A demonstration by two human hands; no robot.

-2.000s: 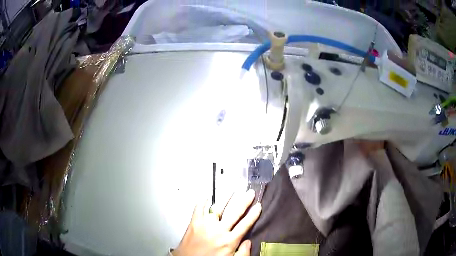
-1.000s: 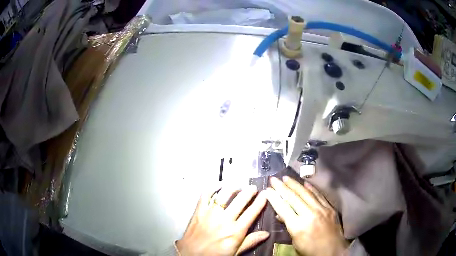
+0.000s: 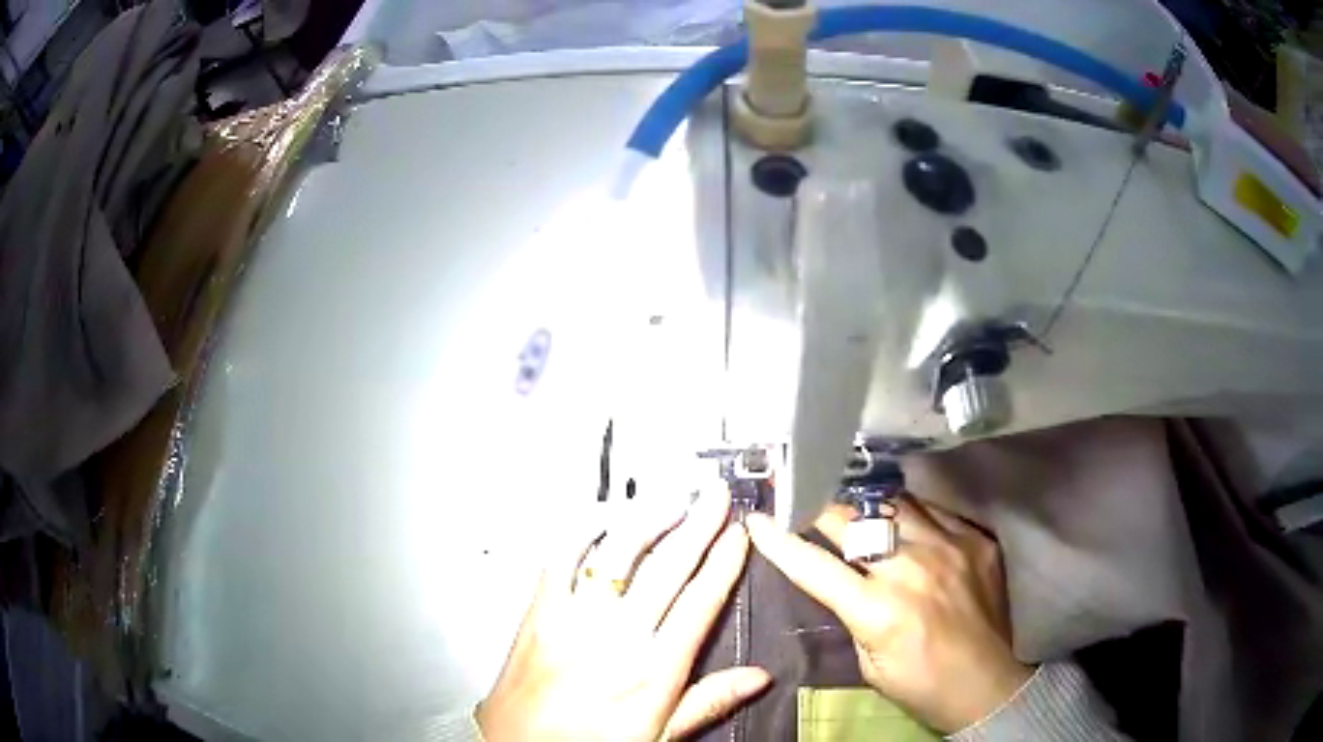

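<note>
A dark grey-brown garment panel (image 3: 769,638) lies under the presser foot (image 3: 747,471), with a stitch line along its edge. An olive-yellow patch (image 3: 856,716) shows on it at the bottom. My left hand (image 3: 617,631) lies flat with a ring on it, its fingertips at the panel's edge just in front of the foot. My right hand (image 3: 921,602) presses on the cloth, its index fingertip near the foot, partly behind the machine's white part. Paler cloth (image 3: 1103,522) of the panel bunches at the right. The needle cannot be made out.
The white machine head (image 3: 1161,319) stands at the right with a tension knob (image 3: 972,399) and a blue air tube (image 3: 682,102) in a cream fitting (image 3: 776,80). Grey-brown cloth (image 3: 87,276) hangs over the plastic-wrapped brown surface (image 3: 218,261) at the left. A pale tub (image 3: 580,26) is behind.
My right hand has come in onto the cloth since the oldest frame. Since the last one, its index finger has moved to the foot, and the view is closer to the machine head.
</note>
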